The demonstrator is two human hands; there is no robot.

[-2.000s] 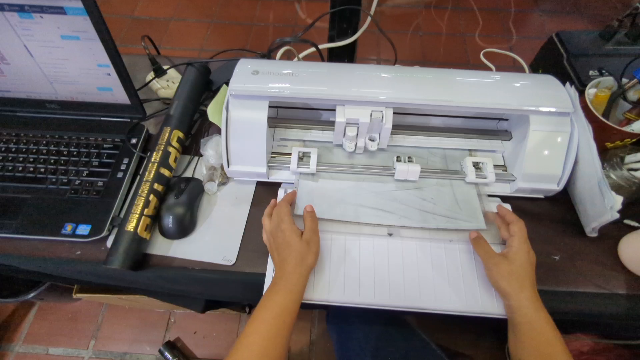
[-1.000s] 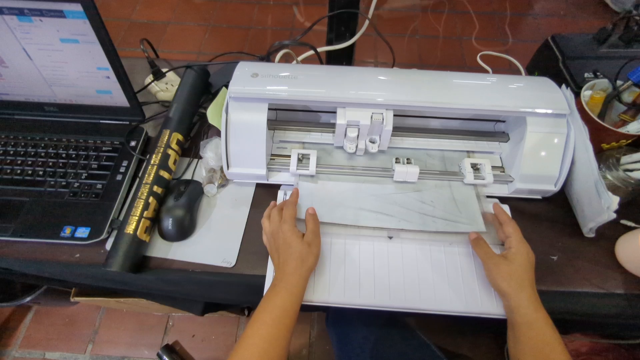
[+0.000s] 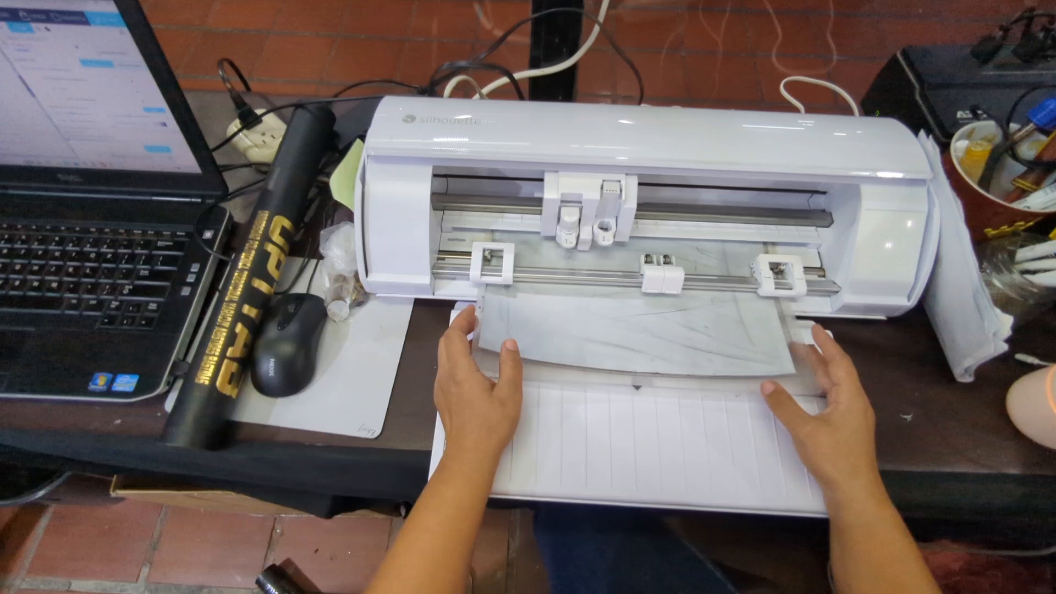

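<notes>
A white Silhouette cutting plotter (image 3: 652, 132) stands on the dark table. A clear cutting mat (image 3: 577, 379) bearing a grey-white marbled sheet (image 3: 635, 330) runs under the plotter's roller bar. My left hand (image 3: 478, 388) is at the mat's left edge, thumb on the near side and fingers partly beneath. At the right edge, my right hand (image 3: 825, 404) holds the mat's corner between thumb and fingers. Below the mat lies a white ribbed panel (image 3: 660, 454), flat in front of the machine. The white tool carriage (image 3: 589, 206) sits near the middle of its rail.
To the left are a laptop (image 3: 91, 305), a black tube with gold lettering (image 3: 247, 289), a black mouse (image 3: 287, 345) and a small plastic bag (image 3: 340, 264). Right of the plotter stand folded white sheets (image 3: 961, 272) and a cup of pens (image 3: 990, 198). Cables lie behind.
</notes>
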